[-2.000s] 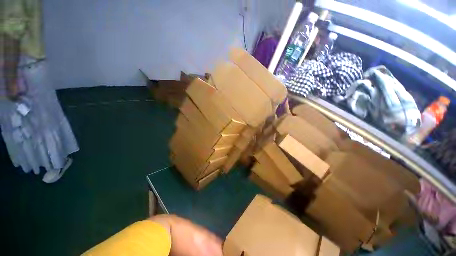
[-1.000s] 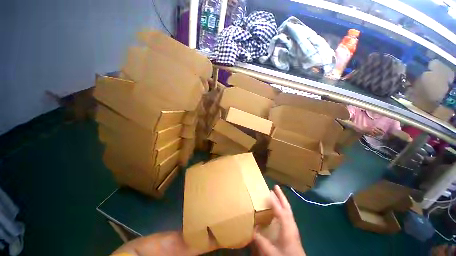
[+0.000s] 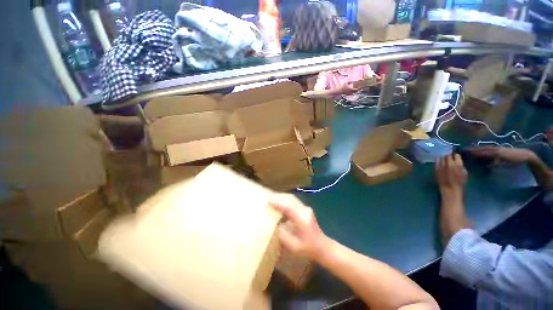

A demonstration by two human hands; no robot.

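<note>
A mailer box [image 3: 206,233], pale and blurred, fills the lower middle of the view, close to the camera and tilted. Its large panel faces up, and its left side is smeared by motion. My right hand [image 3: 298,225] grips its right edge, with the forearm coming in from the lower right. A darker brown cardboard part shows below that hand; I cannot tell if it belongs to the same box. My left hand is not in view.
Open boxes [image 3: 273,142] stand stacked behind the held box, and more [image 3: 48,175] at left. A neighbour's open box [image 3: 383,163], a blue-grey packet [image 3: 432,149], white cables and another person's hands are at right. A railed shelf [image 3: 242,75] runs across the back.
The view has swung right, bringing the neighbour's arms into the picture. The box is now larger and nearer the camera. My right hand holds its right edge; my left hand has gone out of view.
</note>
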